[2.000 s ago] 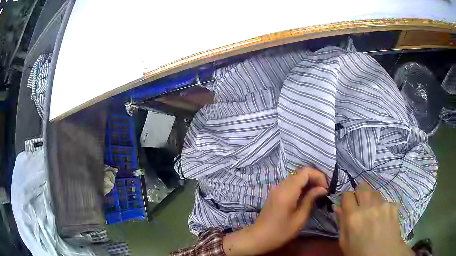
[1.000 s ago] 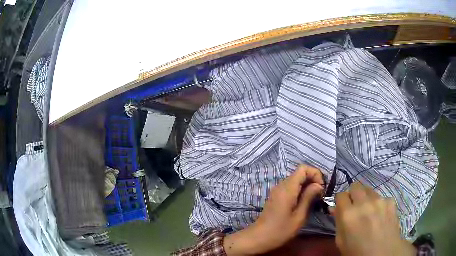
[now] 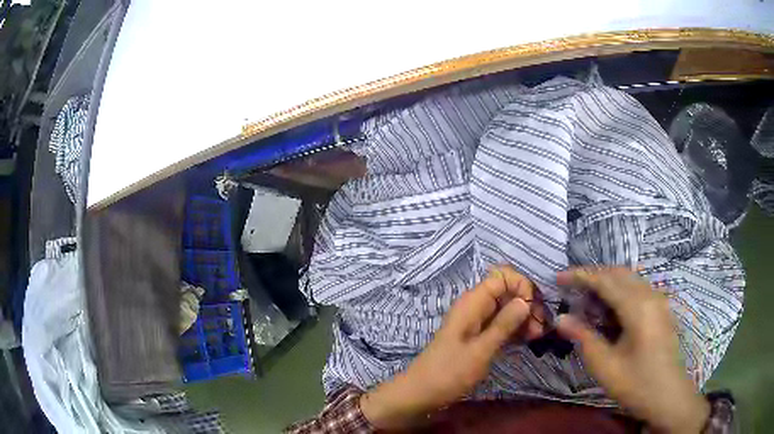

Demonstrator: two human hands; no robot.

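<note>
The striped garment (image 3: 522, 186), white with dark narrow stripes, lies in a large crumpled heap on the lap. My left hand (image 3: 488, 331) pinches a small dark trim (image 3: 552, 341) between thumb and fingertips near the heap's lower middle. My right hand (image 3: 624, 326) is just right of it, thumb and fingers apart and curved around the trim's right side, slightly blurred. Dark loops show between the two hands. No needle can be made out, and I cannot tell if the right fingers hold something thin.
A white-topped table (image 3: 339, 51) with a worn wooden edge runs across the top. A blue crate (image 3: 210, 280) and a grey-brown cloth-sided bin (image 3: 136, 297) stand at the left, with white cloth (image 3: 55, 339) hanging beside. A clear plastic-like item (image 3: 713, 157) is at the right.
My right hand has opened its fingers and lifted from the closed pinch on the work. My left hand has moved slightly up and left, still pinching. The arc of dark thread at the right no longer shows.
</note>
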